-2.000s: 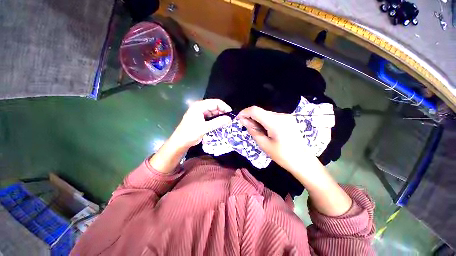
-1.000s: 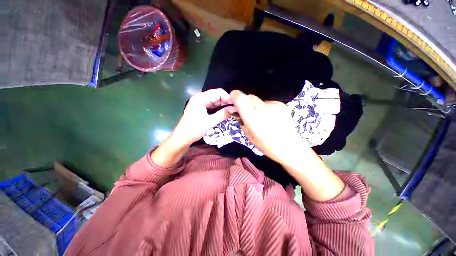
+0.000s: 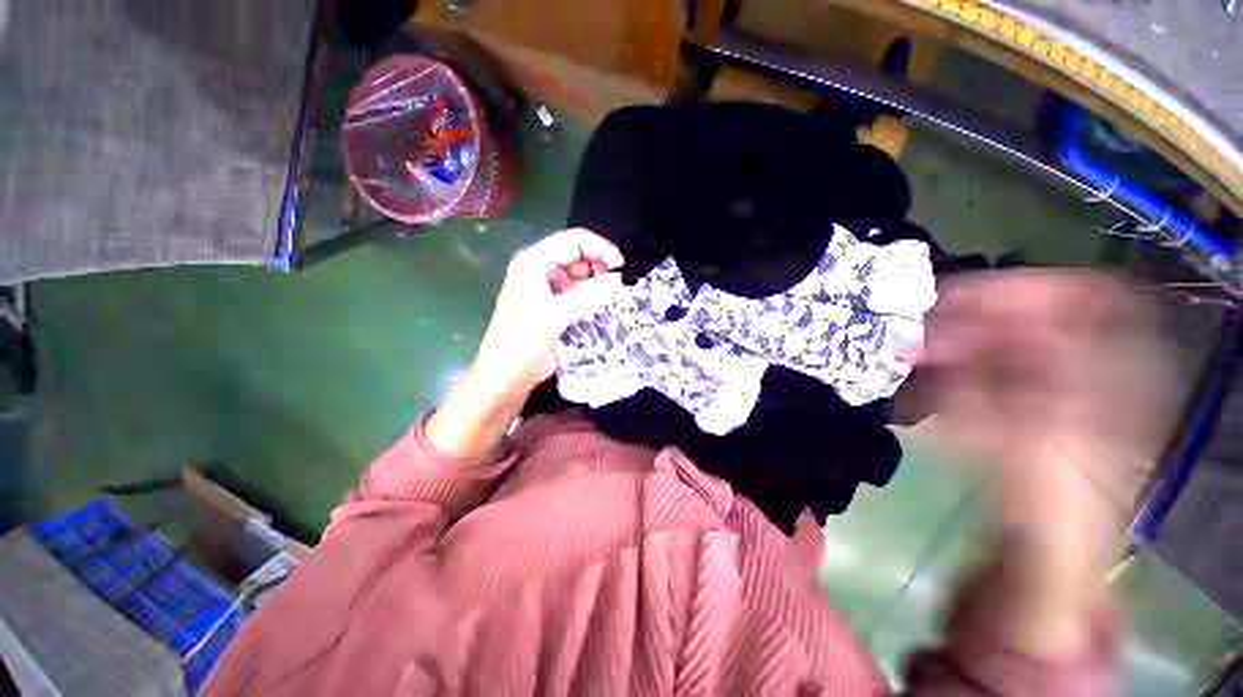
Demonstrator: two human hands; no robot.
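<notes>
A black garment (image 3: 736, 204) lies bunched over the lap. Its white lace collar (image 3: 804, 327) with dark pattern lies spread on top, and two small black buttons (image 3: 675, 313) show near its middle. My left hand (image 3: 559, 293) grips the collar's left end with curled fingers. My right hand (image 3: 1050, 368) is off to the right of the garment, strongly blurred; its fingers and anything in them cannot be made out. No needle or thread can be made out.
A pink mesh waste basket (image 3: 416, 143) with clear liner stands on the green floor at upper left. Grey fabric bins (image 3: 136, 136) are at the left. The table edge with a yellow tape measure (image 3: 1050, 55) runs across the upper right. A blue crate (image 3: 130, 572) is at lower left.
My right hand has left the collar and swung far to the right, uncovering the lace and the two buttons. My left hand stays at the collar's left end.
</notes>
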